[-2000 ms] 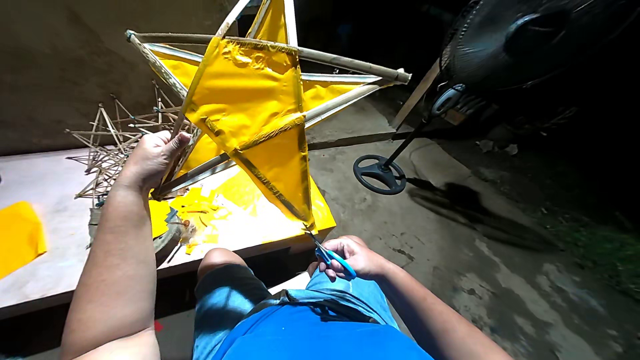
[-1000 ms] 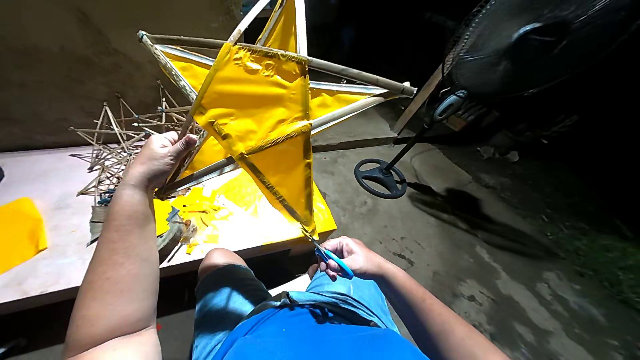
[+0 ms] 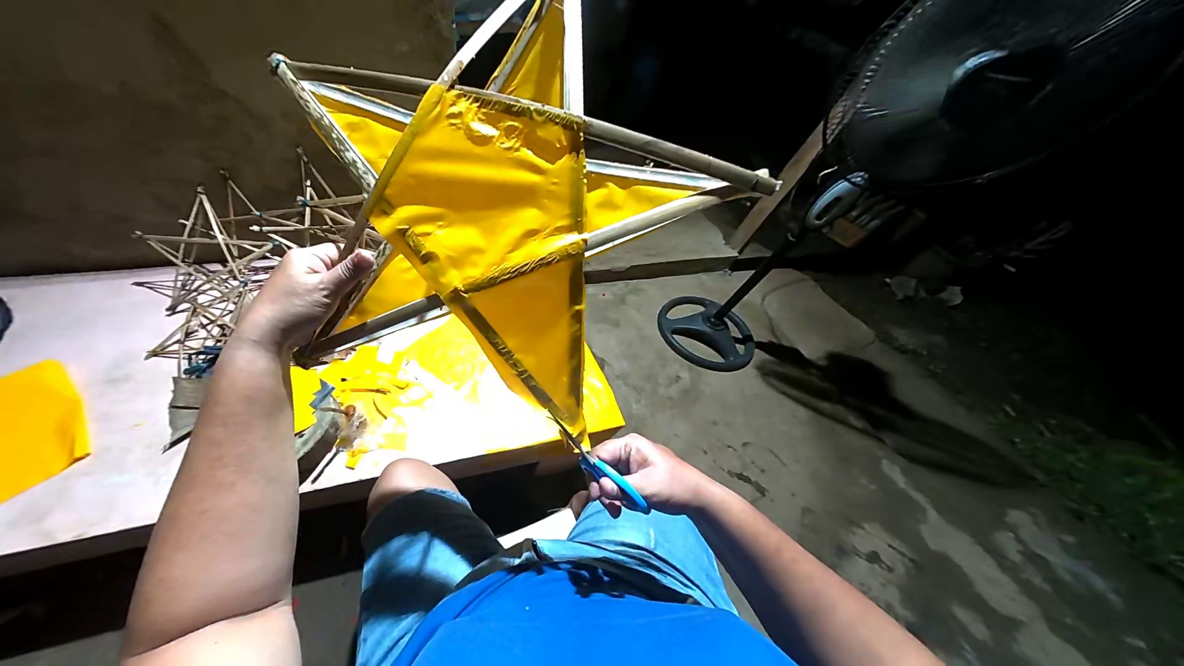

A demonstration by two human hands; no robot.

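Note:
A large star frame of sticks, partly covered in yellow sheet (image 3: 499,194), is held up in front of me. My left hand (image 3: 301,291) grips a stick at the star's left side, thumb up. My right hand (image 3: 647,472) holds blue-handled scissors (image 3: 615,483) by the handles. Their blades touch the lowest tip of the star, at the end of the yellow covering; whether the blades are apart is hard to tell. Yellow scraps (image 3: 375,379) lie on the bench below the star, some in bright glare.
Several bare stick star frames (image 3: 217,268) are heaped on the pale bench (image 3: 102,499) behind my left hand. A yellow sheet (image 3: 42,425) lies at the far left. A standing fan (image 3: 980,92) with a round base (image 3: 706,334) stands on the concrete floor at right.
The star has shifted slightly to the right since the earliest frame, and my left hand with it. My right hand stays near the lower tip with the scissors.

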